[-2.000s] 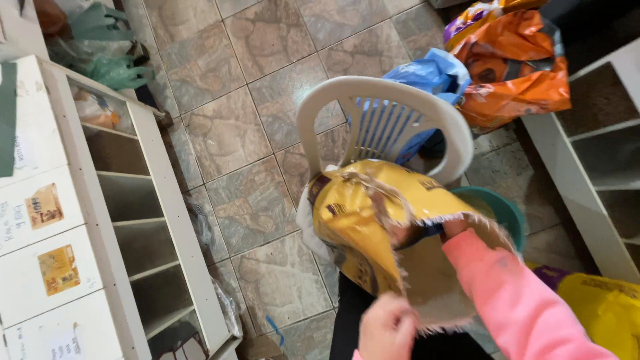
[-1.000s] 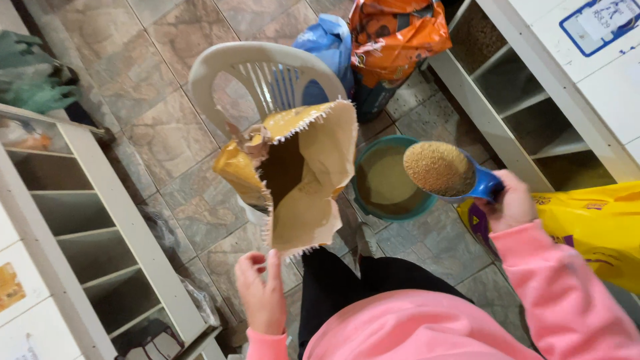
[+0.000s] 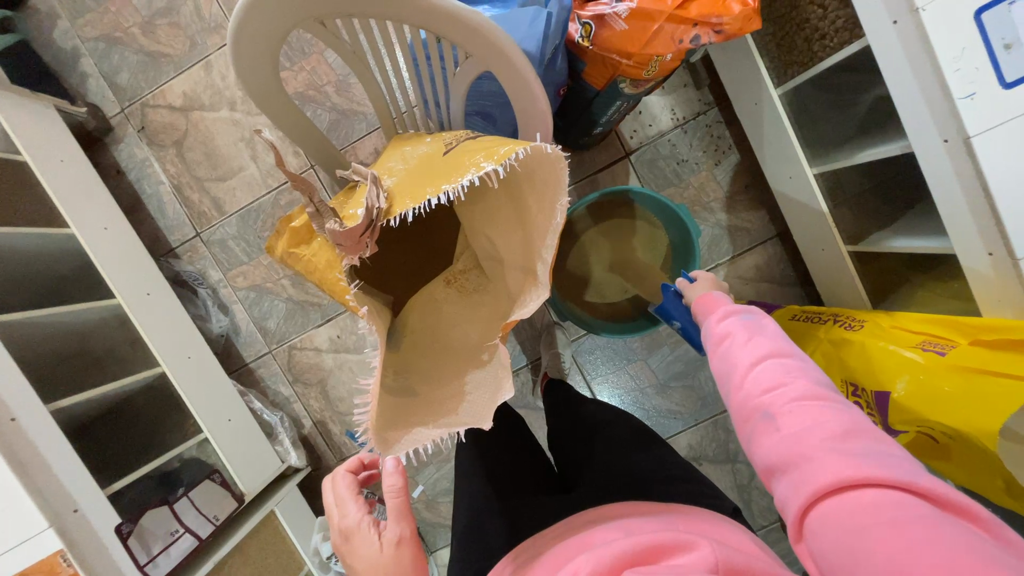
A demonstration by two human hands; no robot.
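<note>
My right hand (image 3: 706, 286) grips a blue plastic scoop (image 3: 678, 314), tilted at the right rim of a round green basin (image 3: 694, 232). Pale tan grain or meal lies in the basin, and a blurred tan stream shows over it. An open yellow paper sack (image 3: 456, 172) with frayed edges leans in front of a white plastic chair (image 3: 512, 60); fine brown contents show deep inside. My left hand (image 3: 374, 512) is beside the sack's lower edge, fingers apart, thumb close to the frayed rim; whether it touches is unclear.
Behind the basin stand an orange and black bag (image 3: 616, 72) and a blue plastic bag (image 3: 492, 96). A yellow bag (image 3: 944, 376) lies at the right. White shelf units flank both sides, the left one (image 3: 104, 240) and the right one (image 3: 800, 176). Tiled floor runs between.
A second ago the scoop was raised and heaped with tan grain; now it is tipped at the basin's rim. Two seconds ago my right hand was inside the sack's mouth.
</note>
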